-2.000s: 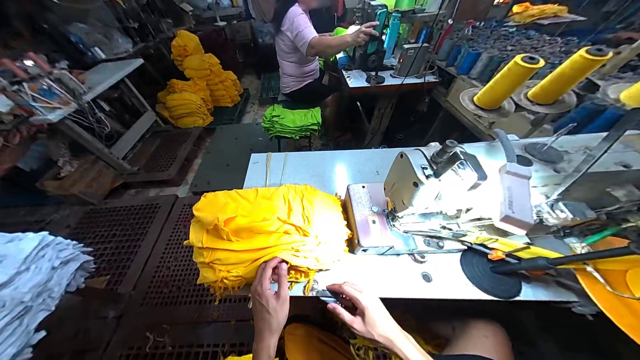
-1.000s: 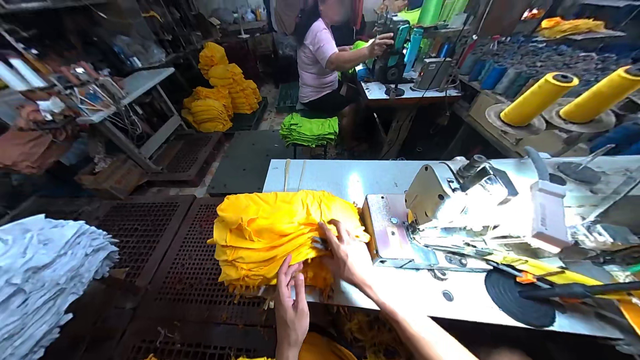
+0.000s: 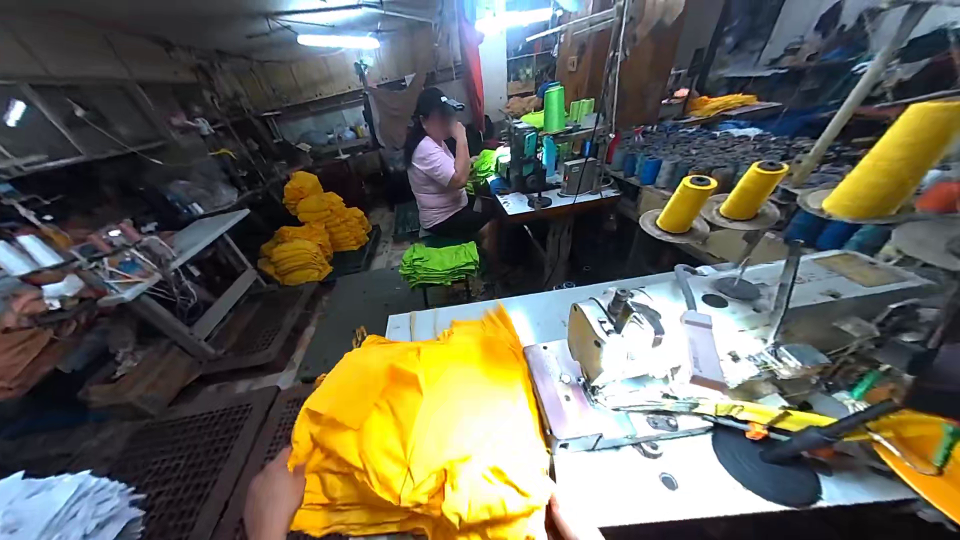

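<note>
A thick stack of yellow fabric pieces (image 3: 420, 420) lies on the near left end of the white sewing table (image 3: 622, 487). My left hand (image 3: 276, 495) grips the stack's left side, its fingers hidden by the cloth. At the near right corner of the stack is my right hand (image 3: 566, 521), mostly hidden behind the cloth and cut off by the frame's lower edge. An industrial sewing machine (image 3: 615, 337) stands just right of the stack, brightly lit, with a yellow fabric strip (image 3: 772, 414) running along its right side.
Yellow thread cones (image 3: 686, 204) stand behind the machine. A black round disc (image 3: 765, 465) lies at the right. Beyond the table are a green fabric stack (image 3: 439, 262), yellow bundles (image 3: 322, 217) and a seated co-worker (image 3: 439, 172). White fabric (image 3: 67, 506) lies at the lower left.
My hands have moved apart, from the front and top of the yellow stack to its two sides. The co-worker's hand has moved from the machine to the head. The view has tilted up.
</note>
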